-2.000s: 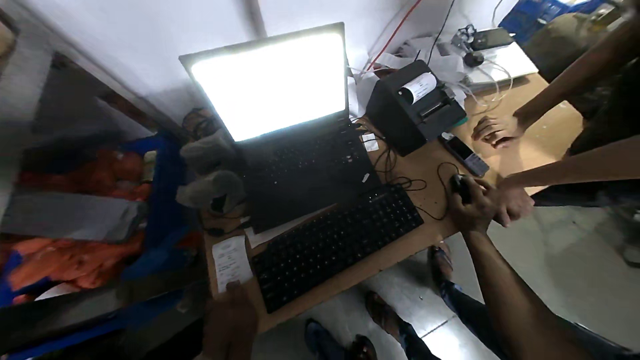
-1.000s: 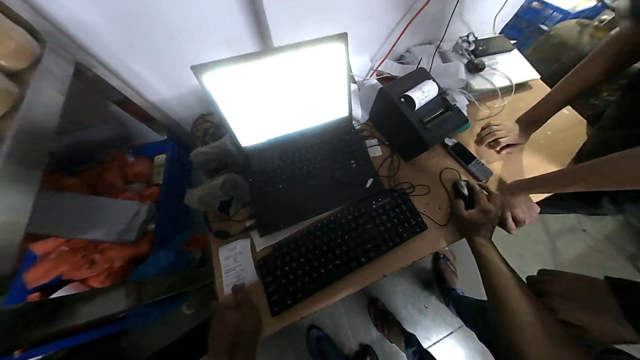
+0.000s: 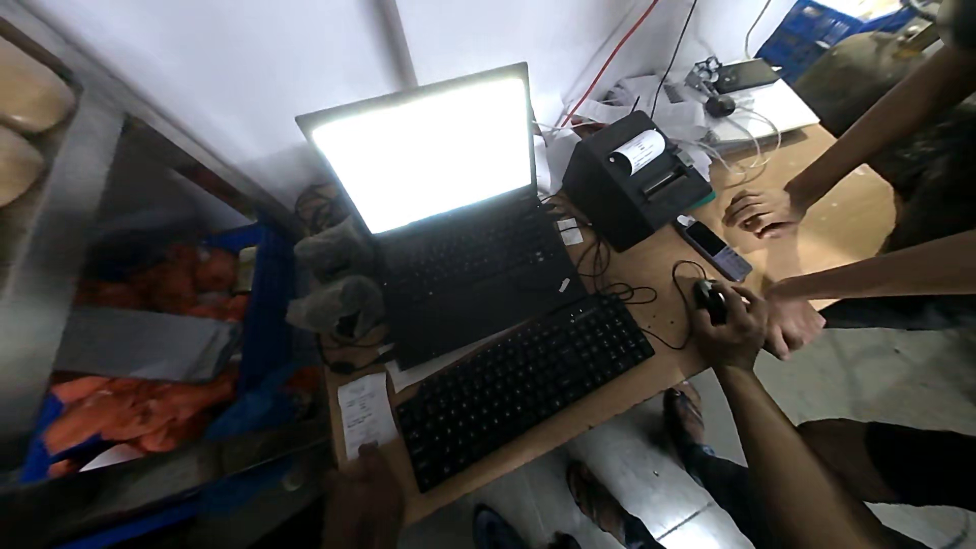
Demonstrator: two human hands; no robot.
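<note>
My right hand (image 3: 733,324) rests over a black computer mouse (image 3: 711,302) at the right of the wooden table. In shadow at the table's lower left corner, my left hand (image 3: 364,488) has a fingertip on the lower end of a printed paper slip (image 3: 366,412). Between my hands lies a black keyboard (image 3: 526,385), in front of an open laptop (image 3: 465,278) whose screen is glaring white. Behind the mouse lie a keypad phone (image 3: 714,248) and a black receipt printer (image 3: 637,179) with paper coming out.
Another person's hands (image 3: 765,212) rest on the table's right side, one close beside my right hand. Cables lie around the printer. Two plastic-wrapped items (image 3: 338,306) stand left of the laptop. A blue crate (image 3: 271,305) with orange bags is at left. Several feet are on the floor below.
</note>
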